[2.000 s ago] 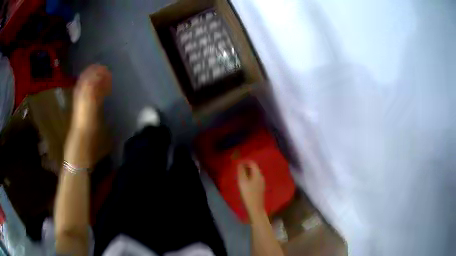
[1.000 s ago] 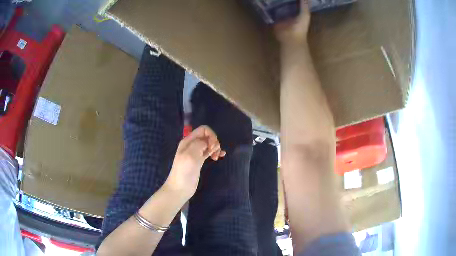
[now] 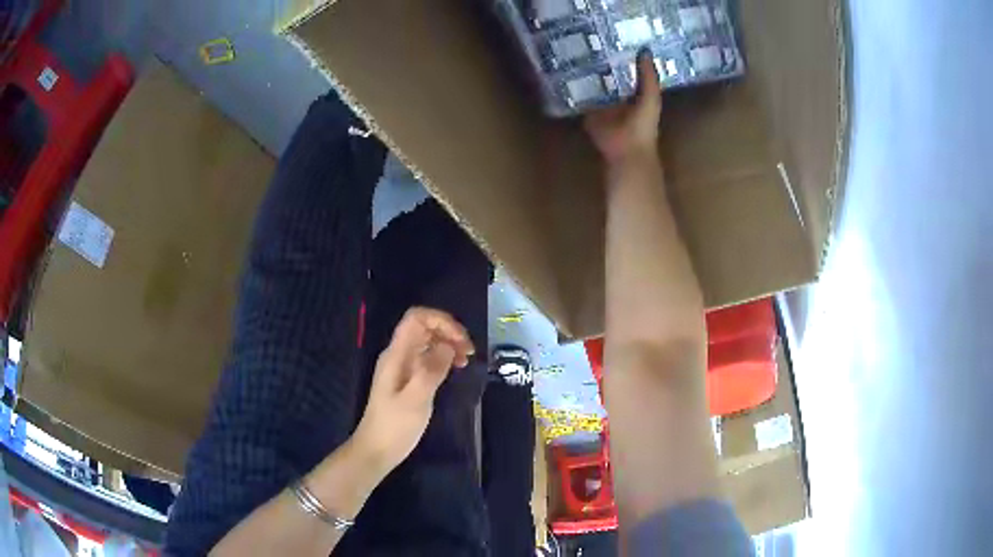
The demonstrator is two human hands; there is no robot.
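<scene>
An open brown carton (image 3: 719,207) stands at the upper right, its rim running diagonally over the wearer's knees. My right hand (image 3: 628,118) reaches into it and grips the near edge of a clear plastic lens tray pack (image 3: 626,49), thumb on top and fingers hidden underneath. The pack shows a grid of pale squares in dark surrounds, and its far part is cut off by the top of the picture. My left hand (image 3: 425,350) is over the lap, empty, with fingers loosely curled and apart, a bracelet on the wrist.
Another brown carton (image 3: 152,272) with a white label is at the left, beside a red stool (image 3: 65,141). A red seat (image 3: 740,359) and a further carton (image 3: 779,479) are below the open carton. A small red stool (image 3: 580,484) is farther down. A bright white surface runs along the right.
More of the tray pack shows now, and it is lower in view in my right hand. The carton's rim sits farther left and lower. My left hand stays over the lap, slightly lower.
</scene>
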